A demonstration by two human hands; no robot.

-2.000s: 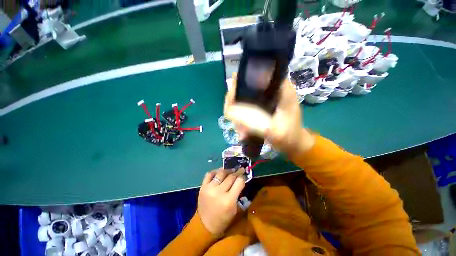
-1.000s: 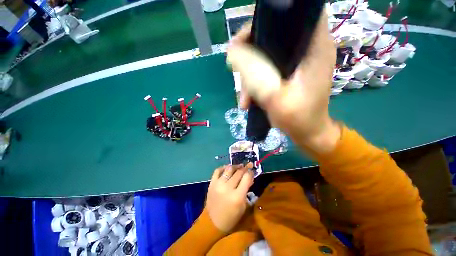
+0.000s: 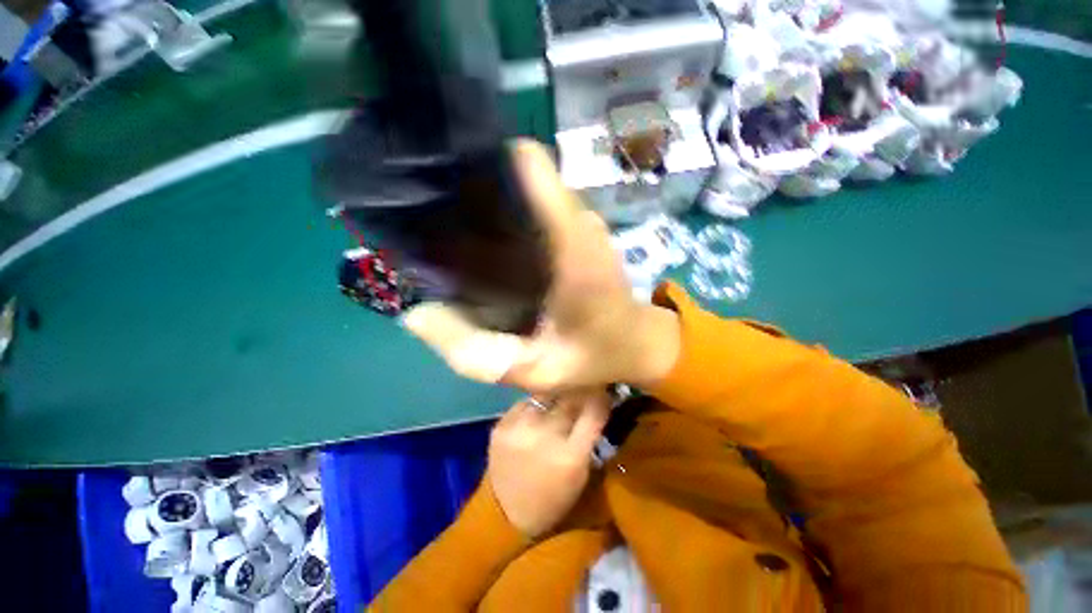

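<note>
The black electric screwdriver (image 3: 443, 192) is large, blurred and tilted in the upper middle. My right hand (image 3: 575, 299) is around its lower end, with the thumb side at its right and fingertips at its lower left. The screwdriver's tip is hidden. My left hand (image 3: 539, 467) is just below, at the bench's front edge, its fingers bent and close under my right hand. What its fingertips touch is hidden; only small white bits show beside them. Circuit boards with red leads (image 3: 374, 283) lie left, partly behind the screwdriver.
Clear rings (image 3: 722, 261) lie before the off-white screw feeder (image 3: 635, 72). White camera housings (image 3: 778, 120) with red wires stand in rows at the back right. A blue bin (image 3: 395, 515) and white shells (image 3: 228, 539) are below left. A cardboard box (image 3: 1018, 419) is at the right.
My right hand and the screwdriver have moved left and the screwdriver has tilted. They now hide the housing and board seen at my left fingertips. The feeder's front and more rings have come into view.
</note>
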